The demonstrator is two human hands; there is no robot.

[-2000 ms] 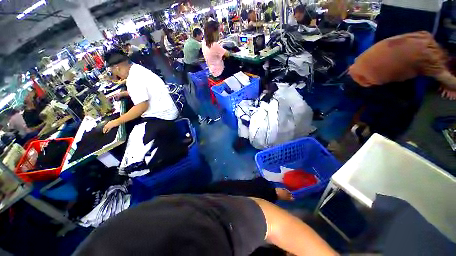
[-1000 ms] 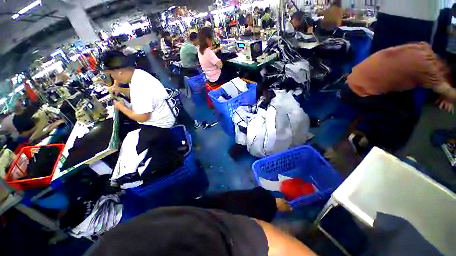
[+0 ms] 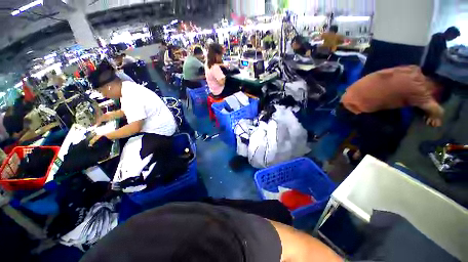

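Neither of my hands shows. A dark-sleeved shoulder (image 3: 190,233) fills the bottom centre, and a bare arm (image 3: 303,245) runs from it to the lower right, cut off by the bottom edge before any hand. A blue basket (image 3: 290,175) stands beyond it, with red fabric pieces (image 3: 296,199) and a white fabric piece (image 3: 273,194) inside. At the lower right, charcoal cloth (image 3: 405,238) lies over the near part of a pale cream table (image 3: 405,192). A black-clad shape (image 3: 261,208) lies between shoulder and basket; its end is unclear.
A person in white (image 3: 143,105) works at a table on the left, beside a blue basket of black-and-white pieces (image 3: 154,164). A red basket (image 3: 28,183) is at far left. A white bundle (image 3: 277,138) lies on the floor. A person in orange-brown (image 3: 385,92) bends at right.
The view has shifted, so the baskets and people sit slightly further left. The hand seen earlier at the blue basket's near rim no longer shows. The person in orange-brown has drawn a hand inward.
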